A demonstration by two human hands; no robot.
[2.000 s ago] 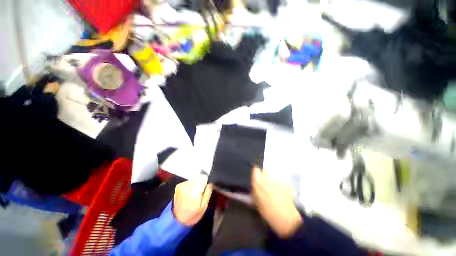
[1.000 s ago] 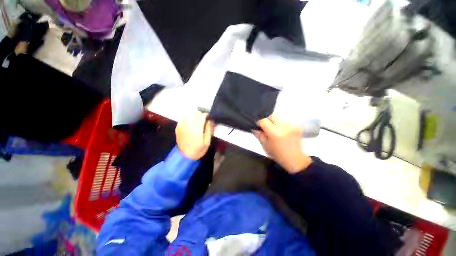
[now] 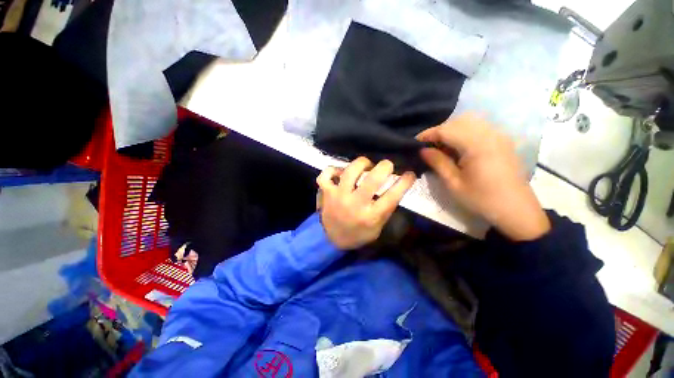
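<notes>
A black cloth patch (image 3: 392, 85) lies on a pale grey-blue interfaced panel (image 3: 506, 88) at the front edge of the white table. Its near edge looks folded or bunched. My right hand (image 3: 484, 173) pinches the patch's near right edge between thumb and fingers. My left hand (image 3: 362, 203) lies at the table edge with its curled fingertips on the patch's near edge; whether it grips the cloth is hard to tell.
Black-handled scissors (image 3: 621, 188) lie at the right, below the grey sewing machine head (image 3: 635, 59). A red basket (image 3: 111, 244) holding black cloth stands below the table at left. Another interfaced piece (image 3: 140, 74) hangs over the edge above it.
The view has tilted down and closer. My left hand has moved from the patch's left corner to the middle of its near edge. The near edge is now more bunched.
</notes>
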